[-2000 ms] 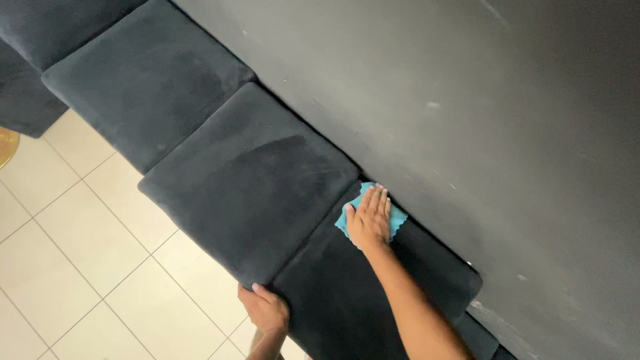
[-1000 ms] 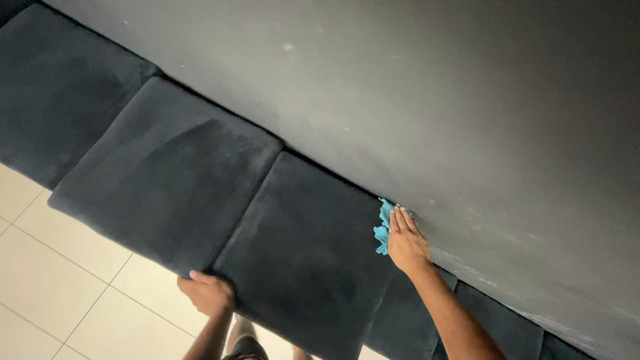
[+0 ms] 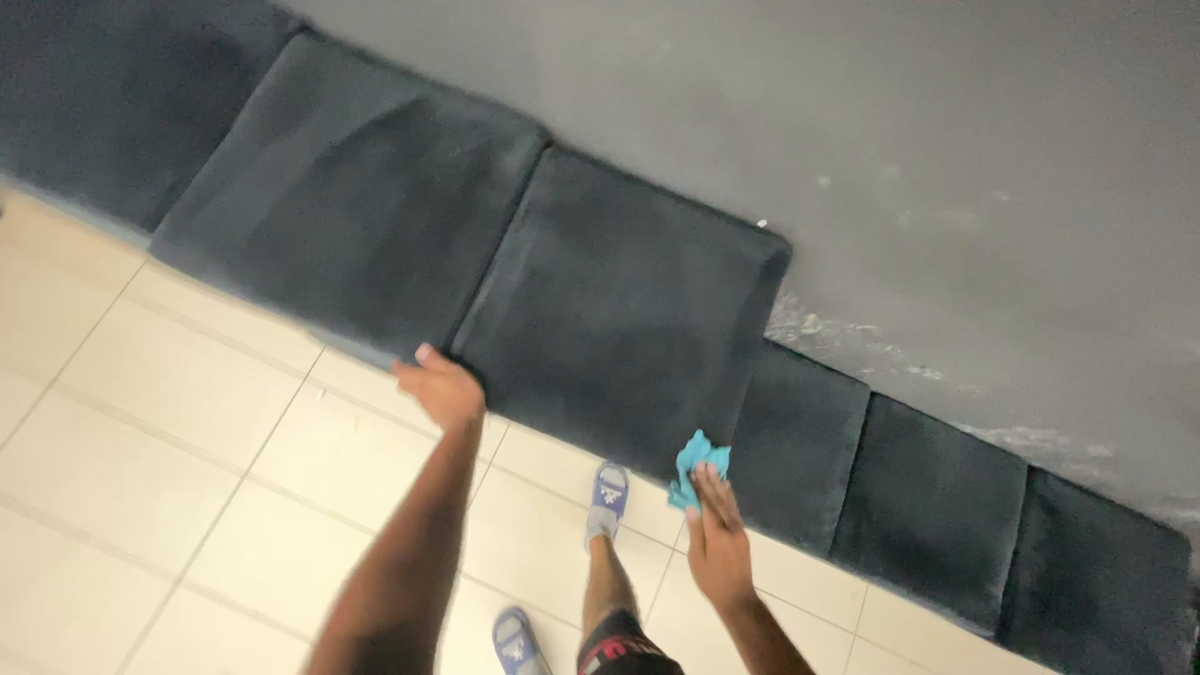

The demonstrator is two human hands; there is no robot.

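Note:
A row of dark upholstered seat cushions runs diagonally along a grey wall. My left hand rests at the front edge of the row, where two of the larger cushions meet; its palm side is hidden. Near the front right corner of a large cushion, my right hand has its fingers on a crumpled light blue cloth. The cloth lies against the cushion's front edge, partly covered by the fingers.
The grey wall has whitish scuffs low down, beside the smaller, lower cushions at the right. My feet in blue slides stand on cream floor tiles in front of the seats.
My right hand and the blue cloth have moved from the wall side of the cushion to its front edge. My left hand stays at the front edge. The view has shifted.

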